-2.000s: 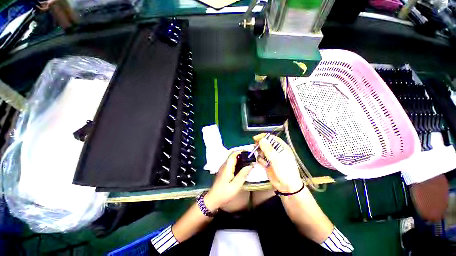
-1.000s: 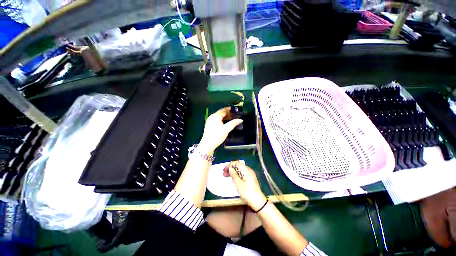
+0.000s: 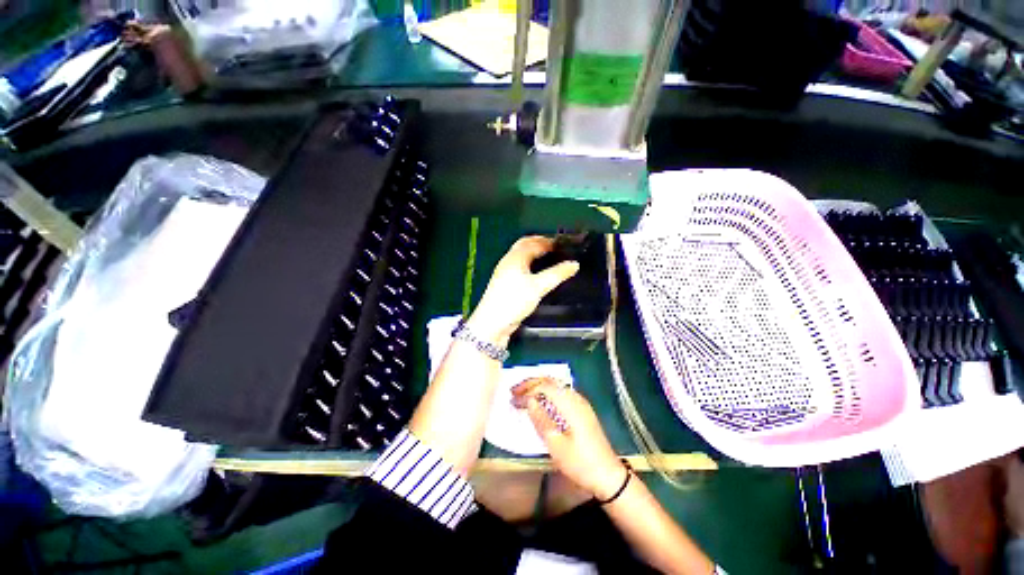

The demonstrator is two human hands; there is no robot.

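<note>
My left hand [image 3: 526, 289] is at the press fixture [image 3: 578, 290], under the pneumatic press [image 3: 590, 146]. Its thumb and fingers close around a small black part [image 3: 570, 240] on the fixture, which the fingers partly hide. My right hand [image 3: 558, 427] rests lower, over the white paper [image 3: 511, 422] in front of the fixture. It is curled around several metal pins, whose shiny ends show between the fingers. Many thin silver pins [image 3: 702, 337] lie loose in the pink basket [image 3: 887, 388] right of the press.
A long black tray [image 3: 264, 281] with silver pin ends along its right edge lies left. A large clear bag [image 3: 67, 348] with white lining is beyond it. Rows of black parts [image 3: 926, 303] stand far right. Tubing [image 3: 629, 410] runs beside the fixture.
My left hand went from holding the black part near my right hand to the fixture. My right hand moved away from the part and stays low with the pins. The camera view has shifted.
</note>
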